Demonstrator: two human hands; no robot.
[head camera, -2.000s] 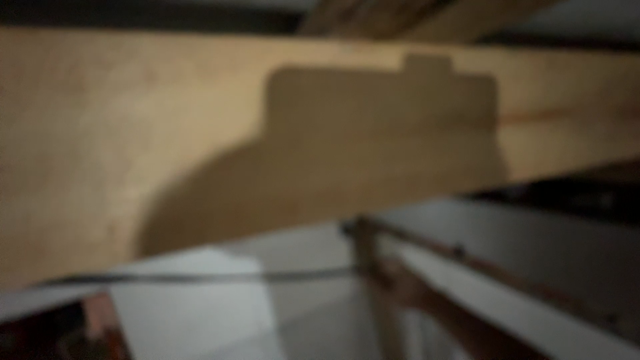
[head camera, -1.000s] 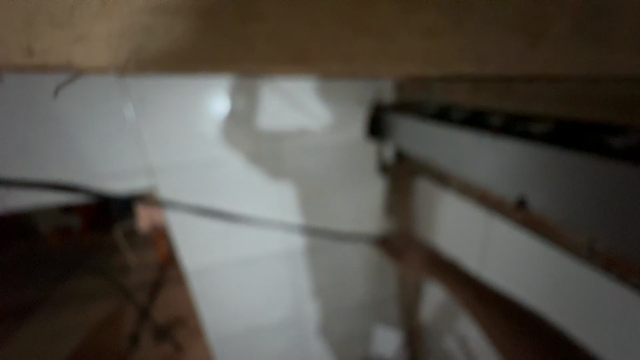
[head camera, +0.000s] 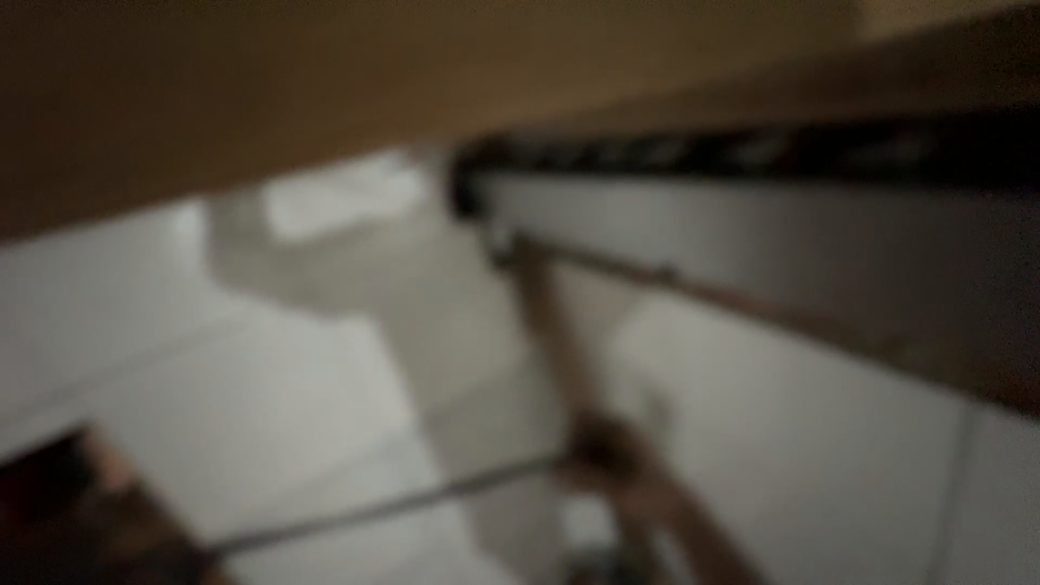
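Note:
The view is strongly blurred. What looks like my right hand (head camera: 605, 455) is at a narrow wooden leg (head camera: 552, 333), where a dark cable (head camera: 390, 504) meets it; its forearm runs down to the bottom edge, right of centre. Whether the fingers are closed on the leg or the cable cannot be told. My left hand is not in view.
A broad wooden board (head camera: 325, 73) crosses the top, close to the camera. A grey panel (head camera: 772, 244) with a dark upper edge runs off to the right. Pale floor tiles (head camera: 268, 390) bear a shadow. A dark reddish-brown item (head camera: 73, 504) lies at lower left.
The view has shifted and tilted a lot. The wooden board fills the upper part, and its lower edge now slants. The hand remains near the wooden leg and the cable.

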